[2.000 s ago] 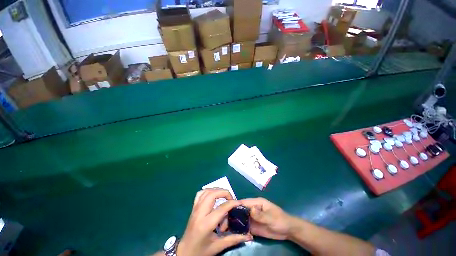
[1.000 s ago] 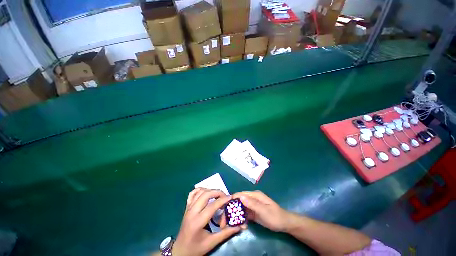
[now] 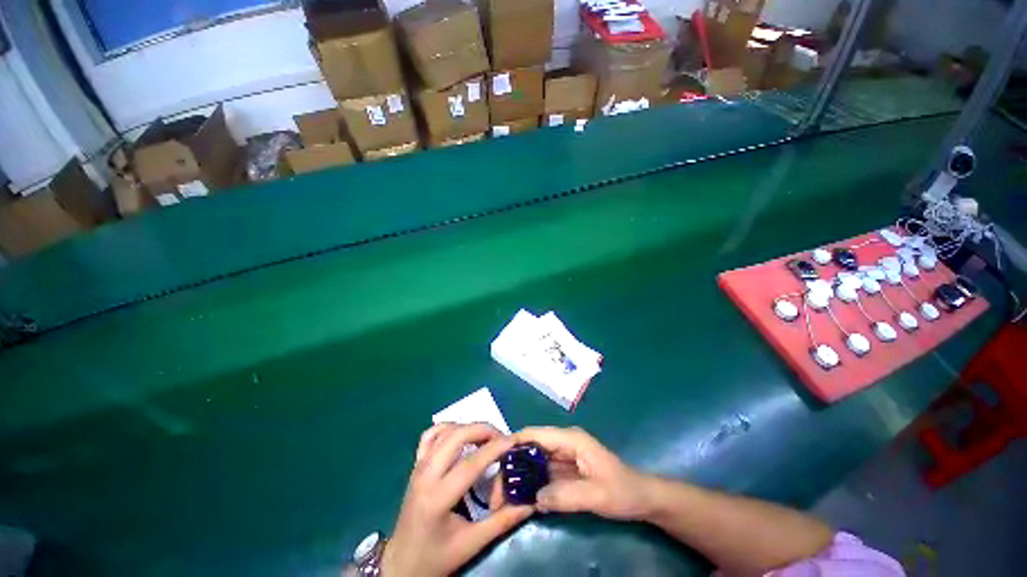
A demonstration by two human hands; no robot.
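A glossy black watch-like device point(image 3: 525, 473) with light marks on its face is held between both hands near the bottom centre. My left hand point(image 3: 445, 496) grips it from the left, with a wristwatch on that wrist. My right hand point(image 3: 591, 479) holds its right side, the thumb at its lower right edge. A white card or flat box point(image 3: 473, 410) lies just behind my left hand, partly hidden by it. A stack of white printed leaflets point(image 3: 546, 358) lies on the green bench beyond the hands.
A red board point(image 3: 805, 358) with rows of white pucks and a few dark devices lies at the right. White cables point(image 3: 946, 225) tangle at its far end. A red object point(image 3: 974, 411) stands below the bench's right side. Cartons point(image 3: 451, 107) stand behind the bench.
The face of the device showed a cluster of bright icons one second ago and now shows fewer light marks on dark. My right thumb has moved onto its lower right edge. The view has shifted slightly.
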